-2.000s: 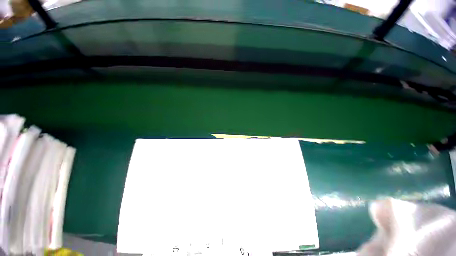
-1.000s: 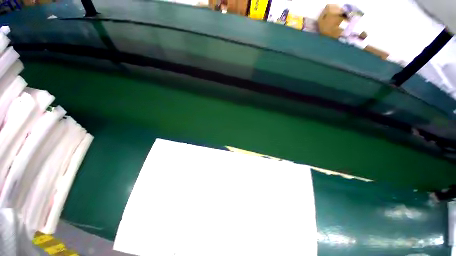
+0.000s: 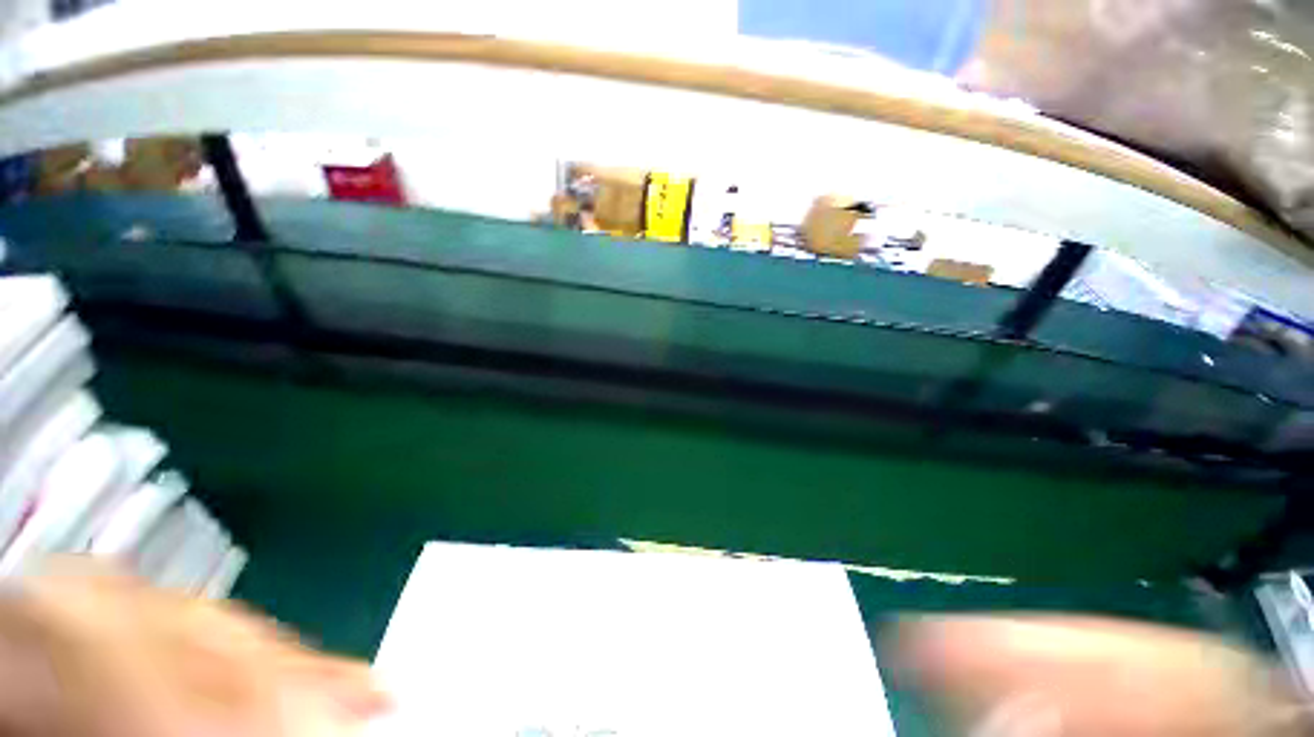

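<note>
A plain bright white rectangle, perhaps a cover sheet or upside-down tray, lies on the green surface at the bottom centre, its lower edge cut off by the frame. My left hand is blurred at the bottom left, its fingers by the rectangle's left edge. My right hand is blurred at the bottom right, just right of the rectangle. I cannot tell whether either hand touches or holds anything.
A leaning stack of white trays stands at the left. A long green shelf on dark posts crosses behind the green surface. Cardboard and a yellow box show beyond it. A shiny clear bag is at the top right.
The view has tilted up, showing an upper shelf edge and more background. Both bare hands have come in at the sides of the white rectangle, which now sits lower in the frame.
</note>
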